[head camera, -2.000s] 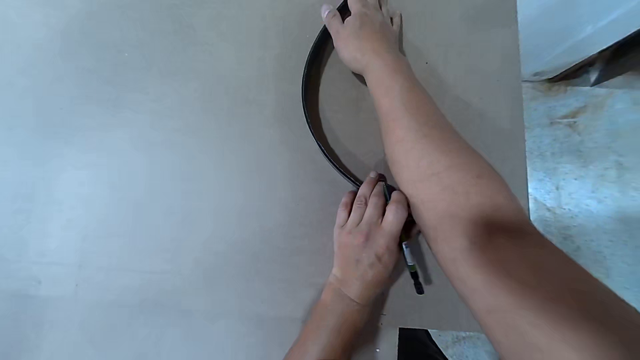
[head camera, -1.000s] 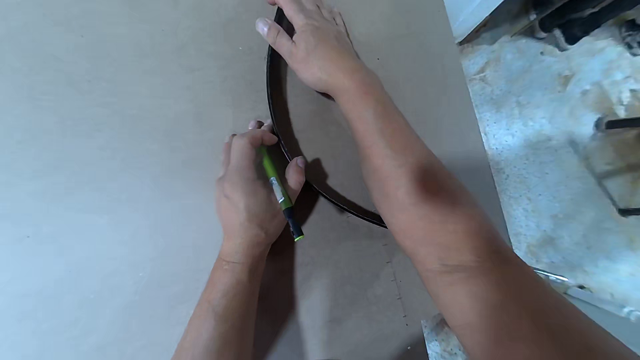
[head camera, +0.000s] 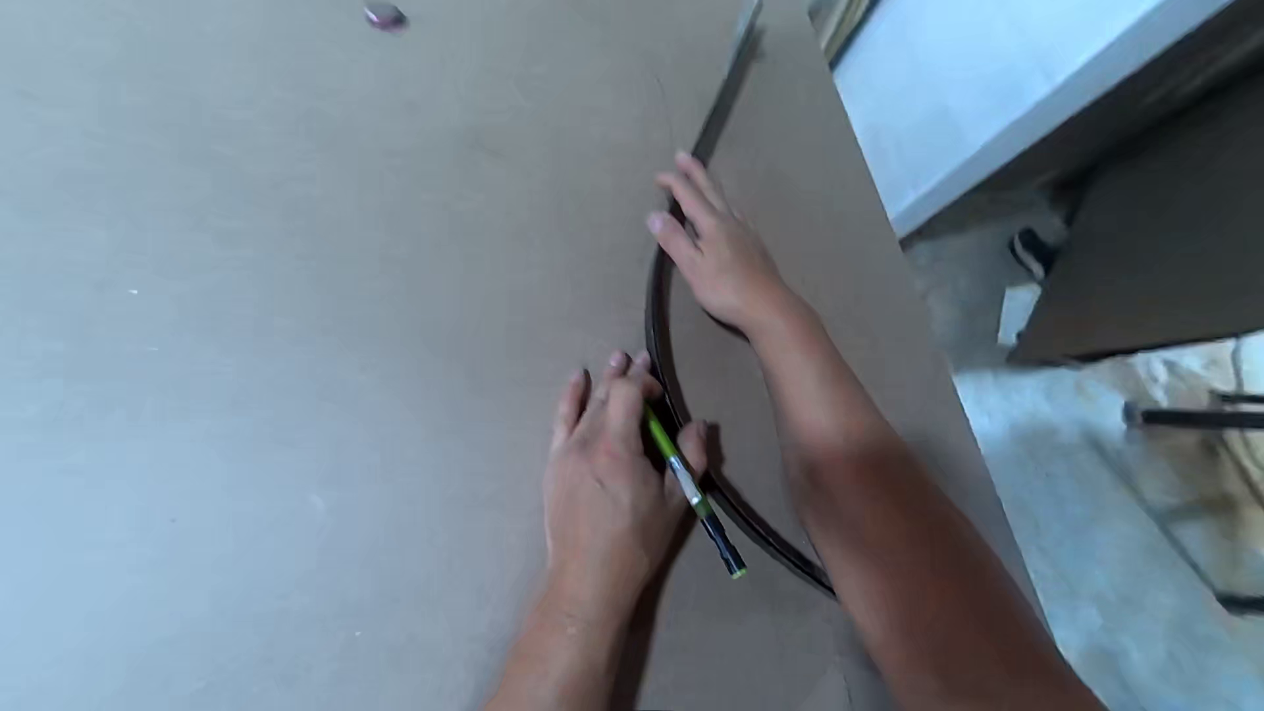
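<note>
A thin dark flexible strip (head camera: 656, 306) stands on edge on the large flat board (head camera: 326, 395), bent into a curve that bulges to the left. My left hand (head camera: 617, 464) rests at the curve's lower part, thumb on the strip's inner side and fingers on the outer side. Between its thumb and forefinger lies a green and black marker or pencil (head camera: 683, 474), pointing down to the right. Farther up, my right hand (head camera: 721, 247) has its fingers over the strip, whose straighter end runs on beyond them. The strip's lower end passes behind my right forearm.
A small purple, shiny object (head camera: 385, 15) lies at the board's top left. The board's right edge (head camera: 953, 380) slants down beside the floor. Beyond it are a white surface (head camera: 987, 79), a dark panel (head camera: 1165, 227), a shoe (head camera: 1032, 252) and a dark metal bar (head camera: 1185, 417).
My left hand has moved from beside my right forearm to the strip's outer left side, and the green marker is now held in it. The view has shifted.
</note>
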